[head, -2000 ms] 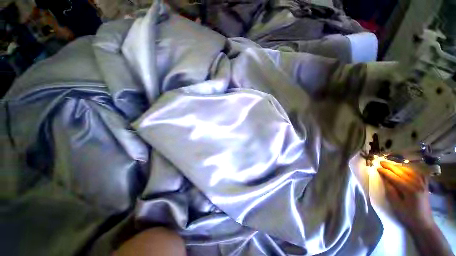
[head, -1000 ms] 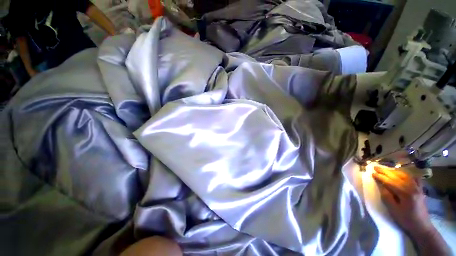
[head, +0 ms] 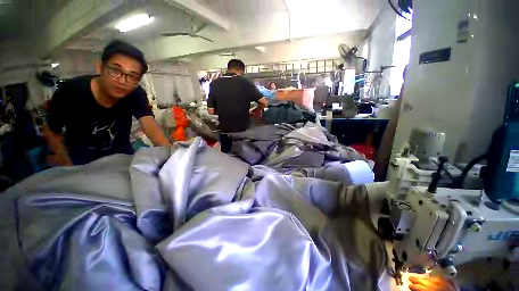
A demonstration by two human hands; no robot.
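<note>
The silver-grey curtain fabric (head: 244, 250) lies in big shiny folds across the lower left and middle. The white sewing machine head (head: 438, 221) stands at the right, its presser foot and needle area (head: 401, 275) lit by a yellowish lamp at the bottom edge. My right hand (head: 429, 283) is beside the lit needle area, cut off by the lower edge; only part of the fingers and back shows. What lies under it is hidden. My left hand is not in view.
A person in a dark T-shirt (head: 99, 122) leans over the fabric at left. Another person (head: 233, 102) stands behind, back turned. A white roll (head: 358, 171) lies at the fabric's rear. A dark green-blue motor unit (head: 505, 153) is above the machine.
The view has tilted up, bringing the room and people's upper bodies into sight. The fabric and machine sit lower in the picture. My right hand stays by the needle area, now mostly cut off.
</note>
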